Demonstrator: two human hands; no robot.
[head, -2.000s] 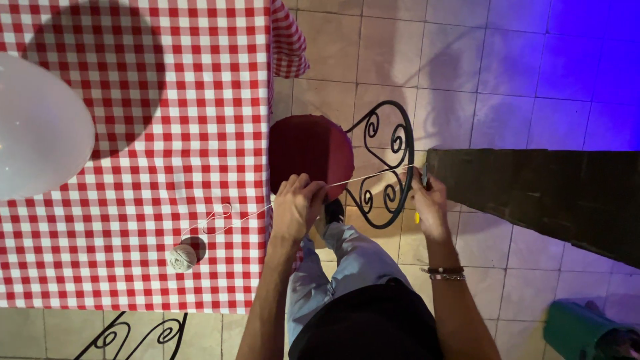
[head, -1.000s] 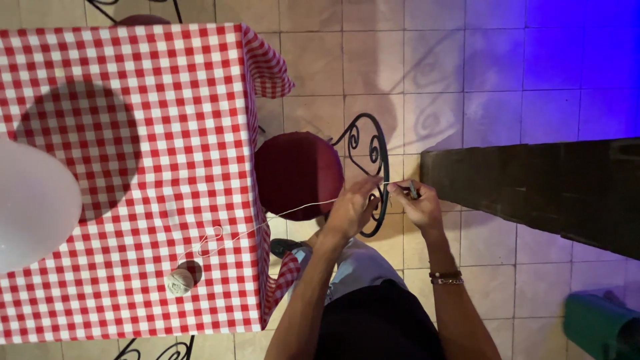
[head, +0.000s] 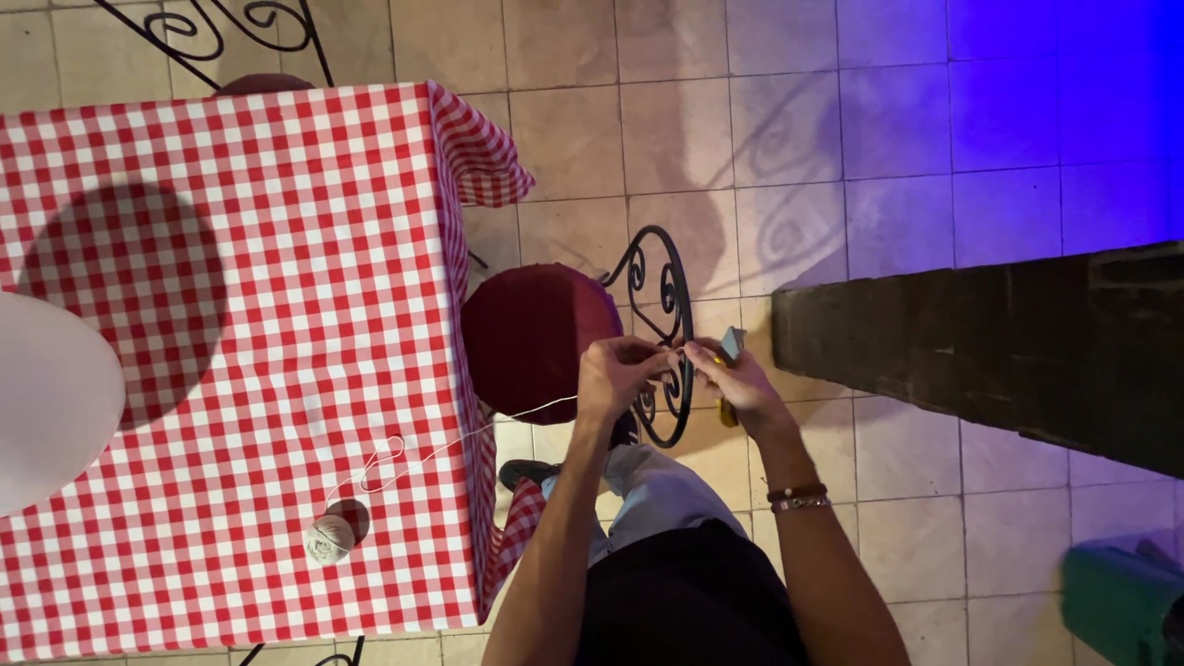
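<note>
My left hand (head: 615,375) pinches a thin white string (head: 453,440) between its fingers. Close beside it, fingertips nearly meeting, my right hand (head: 740,381) pinches the string's end and also holds a tool with a yellow handle (head: 728,412) and a grey blade-like part (head: 733,344); its exact kind is unclear. From my left hand the string runs down across the tablecloth's edge, makes a loose loop and reaches a ball of white string (head: 329,539) on the red-and-white checked tablecloth (head: 333,305). A white balloon (head: 51,407) shows at the left edge.
Beyond my hands stands a chair with a dark red round seat (head: 536,342) and a black scrolled metal back (head: 683,305). A dark wall-like structure (head: 971,342) juts in from the right. A green container (head: 1115,592) is at lower right. Another metal chair (head: 231,32) is at upper left.
Two seconds ago my hands were apart with the string stretched between them; now they are close together. The view has shifted.
</note>
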